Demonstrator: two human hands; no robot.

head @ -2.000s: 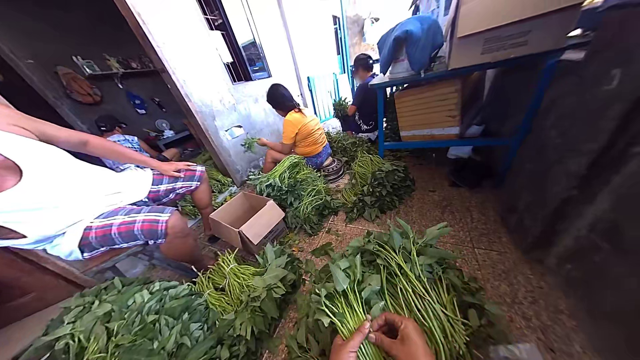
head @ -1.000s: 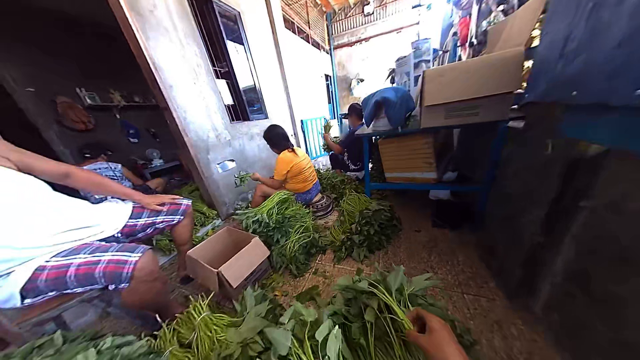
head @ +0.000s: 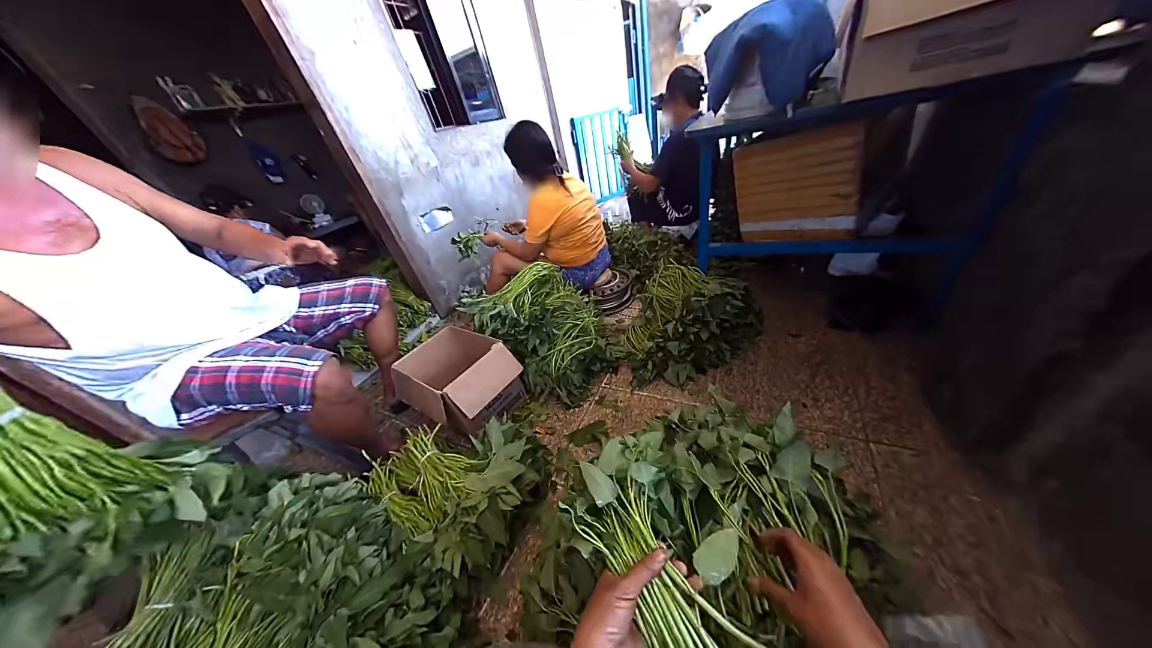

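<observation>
My left hand (head: 623, 601) is closed around a bunch of long green leafy stems (head: 643, 549) at the lower middle, the leaves pointing away from me. To its right, my right hand (head: 810, 589) is over a loose pile of the same leafy greens (head: 774, 468), its fingers apart and curled near the stems; whether a fingertip touches a stem is unclear. One loose leaf (head: 717, 556) shows between the two hands.
Tied bundles of greens (head: 306, 540) lie at lower left. An open cardboard box (head: 457, 376) stands beyond them, beside a seated person in plaid shorts (head: 261, 373). Farther off, a person in an orange shirt (head: 565, 225) sits near more greens (head: 540, 324). A blue table (head: 828, 245) stands at right.
One second ago only my right hand showed, at the greens. Now both hands are in view and the left grips a bunch. The seated person's hand has lifted from the knee.
</observation>
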